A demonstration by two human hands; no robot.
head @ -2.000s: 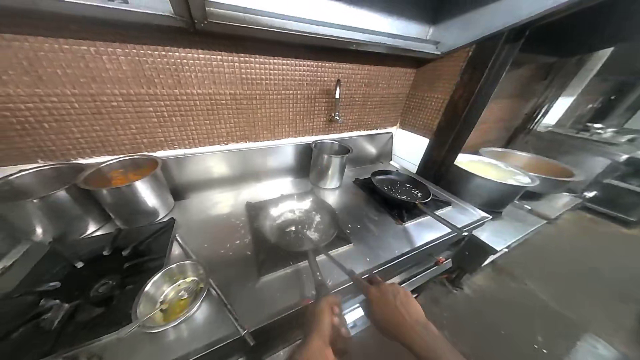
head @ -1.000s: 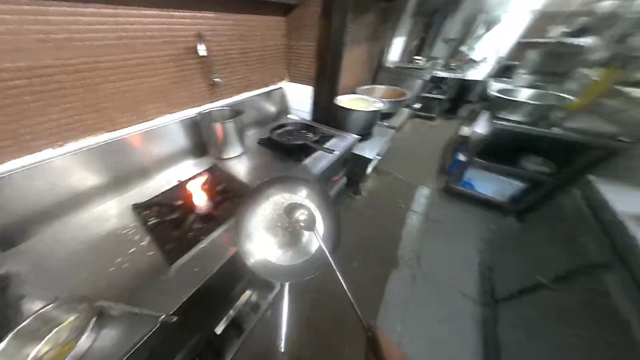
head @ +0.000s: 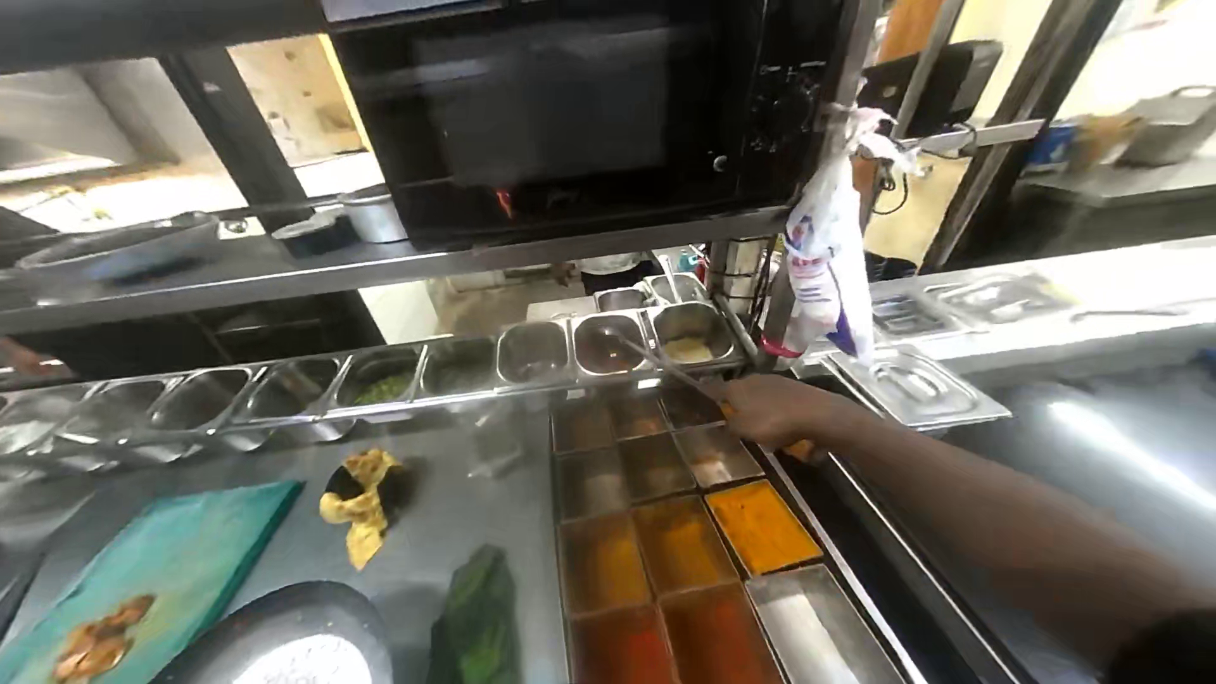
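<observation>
My right hand (head: 774, 410) grips the handle of a metal ladle (head: 665, 366), whose far end reaches into a steel insert pan (head: 608, 344) in the back row. Below the hand lies a spice box (head: 689, 541) with square compartments, one filled with bright orange-yellow powder (head: 763, 525). At the bottom left a dark round pan (head: 285, 636) with a bright, shiny inside is partly in view. My left hand is out of view, and the pan's handle does not show.
A teal cutting board (head: 180, 560) with food pieces lies left. Green leaves (head: 480, 617) and a crumpled yellowish item (head: 364, 503) rest on the steel counter. A plastic bag (head: 825, 256) hangs by the shelf holding a microwave oven (head: 589, 114). A person (head: 613, 271) stands beyond.
The view has swung from the stove to a counter with pans and spices. The ladle, over the pan a second ago, now reaches into an insert pan.
</observation>
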